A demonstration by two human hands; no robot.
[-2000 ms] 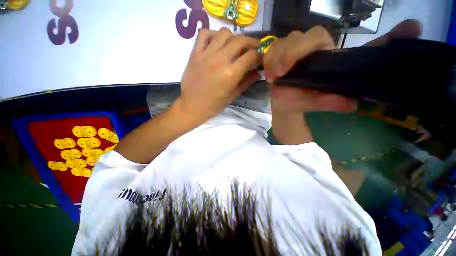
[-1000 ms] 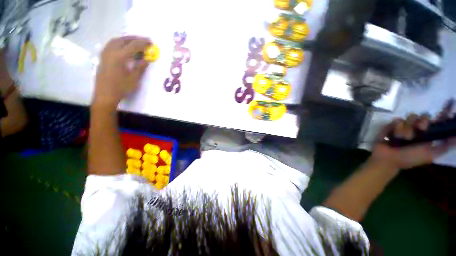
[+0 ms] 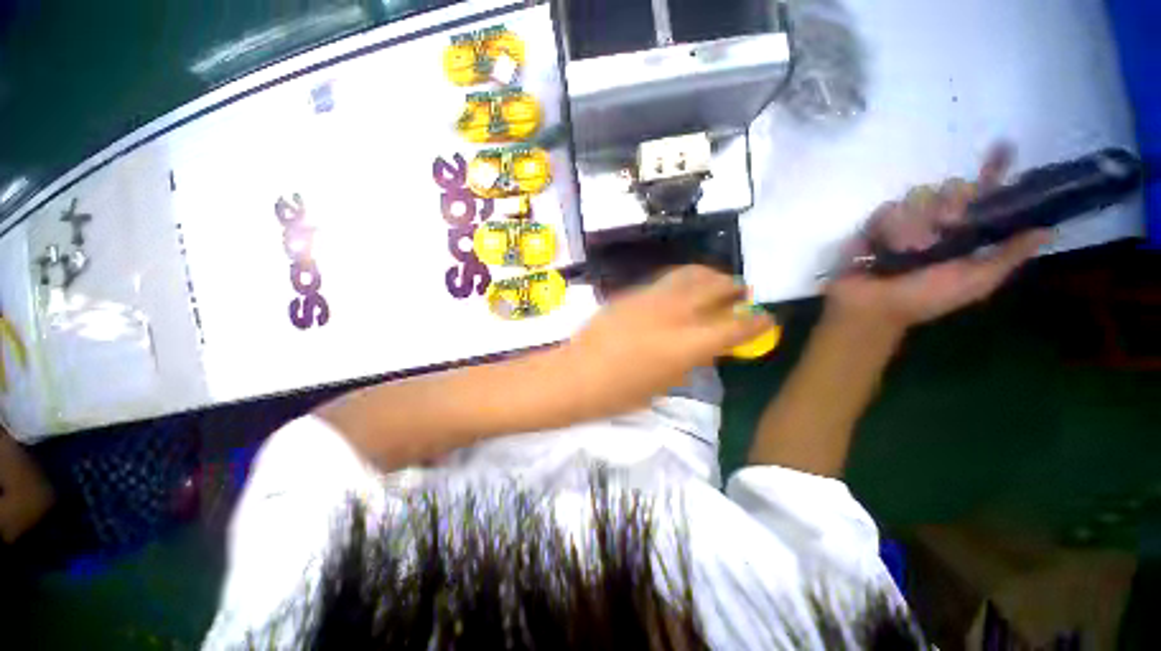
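Note:
My left hand (image 3: pixel 662 333) is pinched on a yellow housing (image 3: pixel 759 335) with a bit of green at its top, just off the bench's front edge. The fingers hide part of it. My right hand (image 3: pixel 936 261) holds a long black electric screwdriver (image 3: pixel 1019 207), tilted, with its thin tip pointing left toward the feeder side. Tip and housing are apart. Several board-and-housing assemblies (image 3: pixel 514 243), yellow with green boards, lie in a column on the white bench (image 3: pixel 382 254), left of the screw feeder (image 3: pixel 681 79).
The feeder has a small metal pick-up block (image 3: pixel 672 155) at its front. A crumpled clear plastic bag (image 3: pixel 821 64) lies right of it. Metal parts (image 3: pixel 61 242) lie at the far left. Another person's arm (image 3: pixel 23 490) shows at the left edge. An open cardboard box (image 3: pixel 1019 585) is at the lower right.
My left hand has come from the left part of the bench to near the feeder with a yellow housing. My right hand, still on the screwdriver, is nearer to it. The view has turned.

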